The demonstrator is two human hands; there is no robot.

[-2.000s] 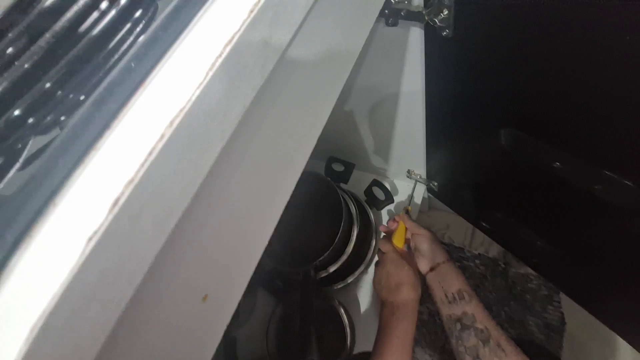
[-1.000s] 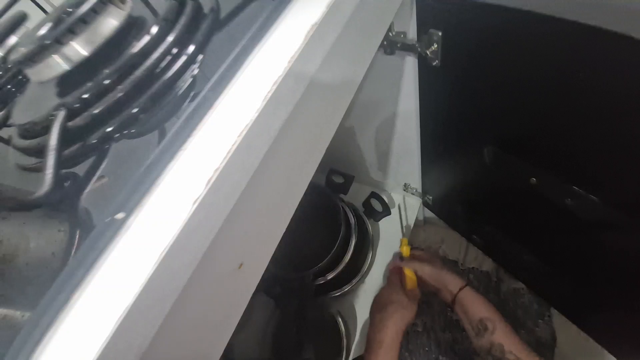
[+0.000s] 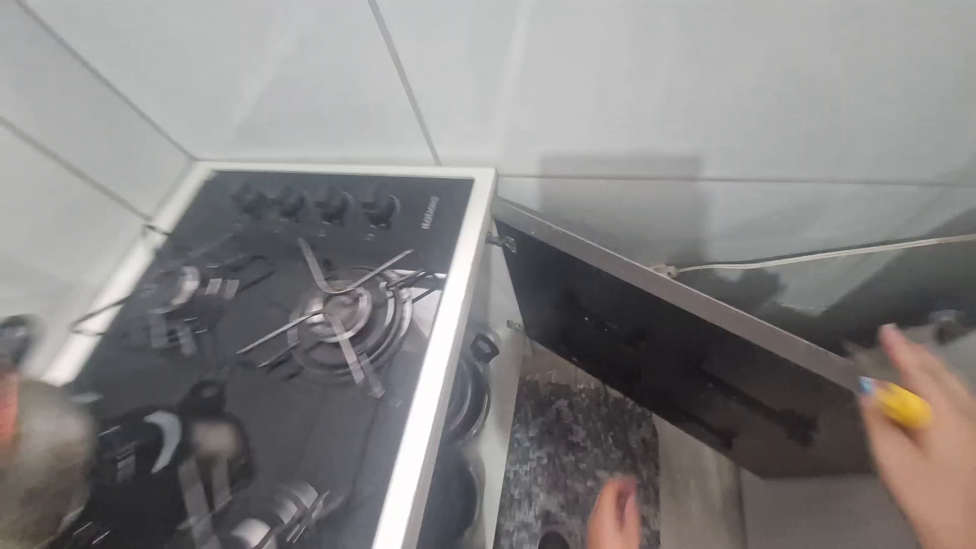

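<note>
My right hand (image 3: 919, 450), blurred at the right edge, holds a yellow-handled screwdriver (image 3: 900, 404) by the far end of the dark cabinet door (image 3: 686, 358). Only the fingers of my left hand (image 3: 614, 515) show at the bottom, over the patterned rug; whether they hold anything cannot be told. The door stands swung out from the white cabinet. An upper hinge (image 3: 502, 242) and a lower hinge (image 3: 515, 325) sit at its near-cooktop edge. Pots (image 3: 465, 396) are partly visible inside the cabinet.
A black gas cooktop (image 3: 343, 427) with metal grates and knobs fills the left, with a blurred pot (image 3: 49, 457) at its edge. Grey wall tiles (image 3: 686, 84) rise behind. A white cord (image 3: 823, 254) runs along the wall. The rug (image 3: 579, 450) lies below the door.
Both hands were together on the yellow tool near the lower hinge. Now they are apart, with the tool in my right hand, farther right. The view has swung widely to show the cooktop and wall.
</note>
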